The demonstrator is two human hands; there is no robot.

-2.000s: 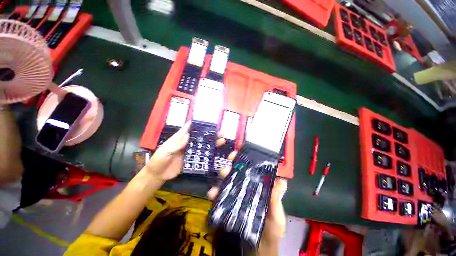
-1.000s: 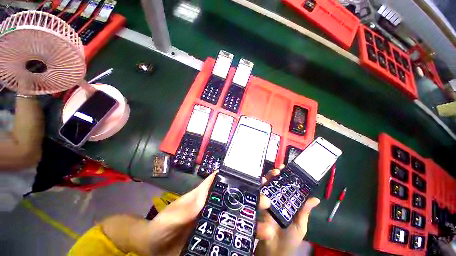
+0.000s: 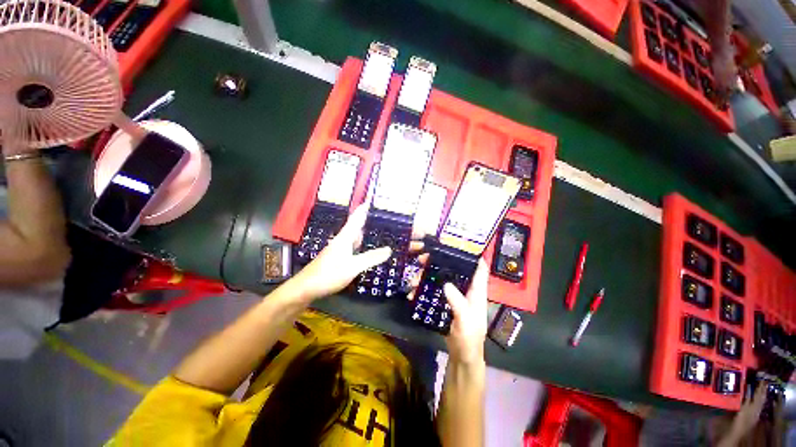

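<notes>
My left hand [image 3: 336, 269] holds an open flip phone [image 3: 402, 170] with a lit white screen, its thumb on the black keypad. My right hand [image 3: 469, 306] holds a second open flip phone [image 3: 478, 205], tilted right, with a lit screen and its thumb over the keypad. Both phones are above the red phone tray [image 3: 301, 188]. Open flip phones with lit screens lie at the tray's left and middle. Two closed flip phones [image 3: 511, 249] sit in its right pockets. Part of the tray is hidden behind the held phones.
A pink fan [image 3: 52, 83] and a smartphone [image 3: 140, 182] on its base are at left. Small parts [image 3: 276, 262] lie by the tray's front edge. A red pen [image 3: 577, 276] and a marker [image 3: 588, 316] lie right, before another tray [image 3: 668, 288]. Another person's arm [image 3: 26, 218] shows at left.
Both held phones have moved away from the camera, over the tray. The right-hand phone has shifted left and is more upright. A small part now shows by the tray's front right corner.
</notes>
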